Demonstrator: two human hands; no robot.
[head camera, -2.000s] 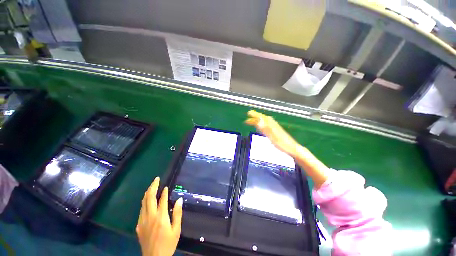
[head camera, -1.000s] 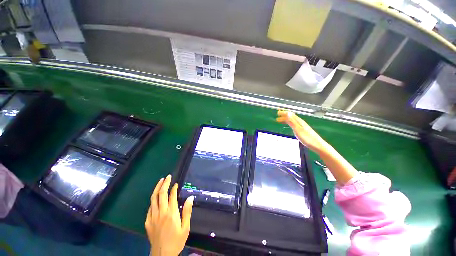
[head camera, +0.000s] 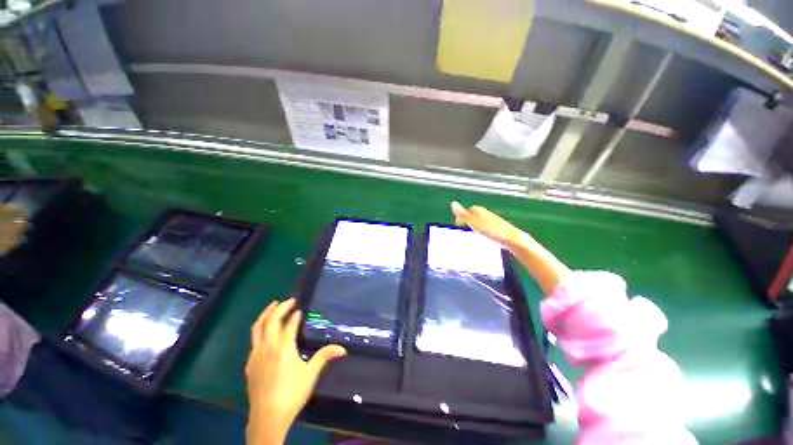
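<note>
A black tray (head camera: 439, 400) lies in front of me with two tablets side by side. The left tablet (head camera: 361, 291) and the right tablet (head camera: 469, 300) each show a white panel at the top and a dark area below. Small green marks show low on the left tablet. My left hand (head camera: 283, 365) is at the tray's left edge, thumb over the lower left corner of the left tablet, fingers apart, holding nothing. My right hand (head camera: 483, 223) is over the top edge of the right tablet, holding nothing visible; whether it touches is unclear.
A second tray (head camera: 165, 300) with two tablets lies to the left on the green bench (head camera: 643, 287). Another dark tray and a blurred hand (head camera: 12, 228) are at the far left. An instruction sheet (head camera: 335, 119) and a yellow sheet (head camera: 483, 36) hang on the back panel.
My right hand has moved left and down to the right tablet's top edge. My left thumb has spread onto the left tablet's lower corner. The camera view has shifted slightly.
</note>
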